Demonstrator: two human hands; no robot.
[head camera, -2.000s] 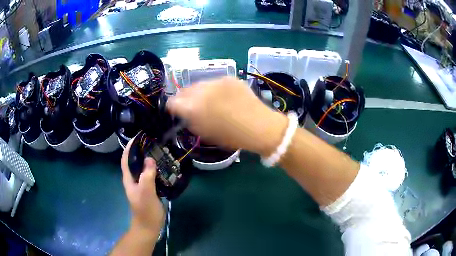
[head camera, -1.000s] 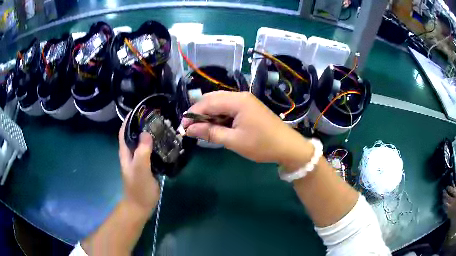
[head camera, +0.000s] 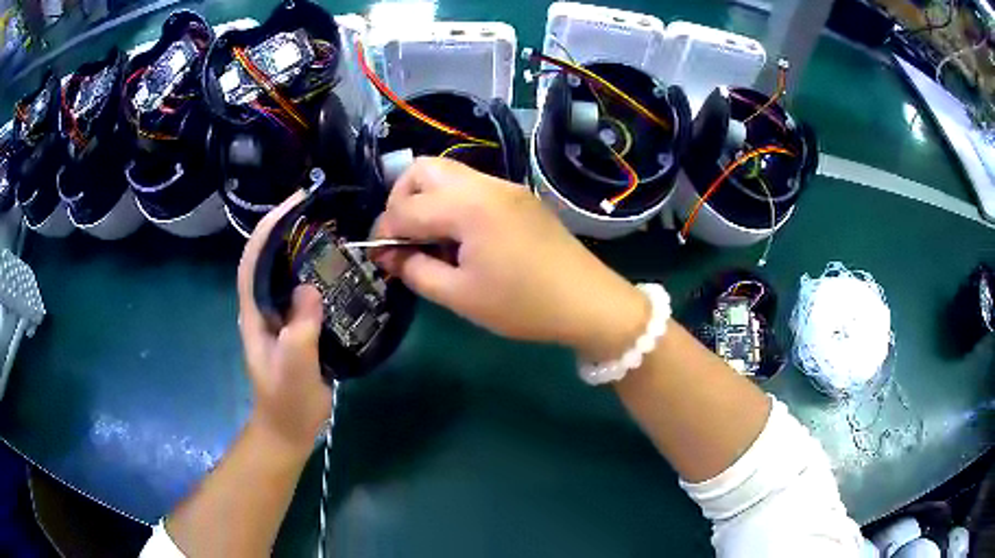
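My left hand (head camera: 286, 338) holds a black camera head (head camera: 387, 327) tilted, its open side facing me, thumb at the edge of the circuit board (head camera: 344, 294). My right hand (head camera: 469, 245) pinches a thin tool, perhaps tweezers (head camera: 376, 244), with its pale tip over the board's upper edge. Whether a plug is in the tip cannot be told. Behind my right hand stands a base housing (head camera: 453, 125) with red, orange and yellow leads (head camera: 409, 100) rising from it.
Two base housings (head camera: 609, 207) (head camera: 742, 218) with loose leads stand to the right. Several units with heads (head camera: 175, 202) line the left. A spare camera head (head camera: 739, 332) and a coil of thin white wire (head camera: 840, 330) lie at the right. A metal post (head camera: 802, 49) stands behind.
My right hand has gone from a blurred reach near the bases to the board's edge with the tool. The view has shifted, so the bases sit higher and the spare head shows.
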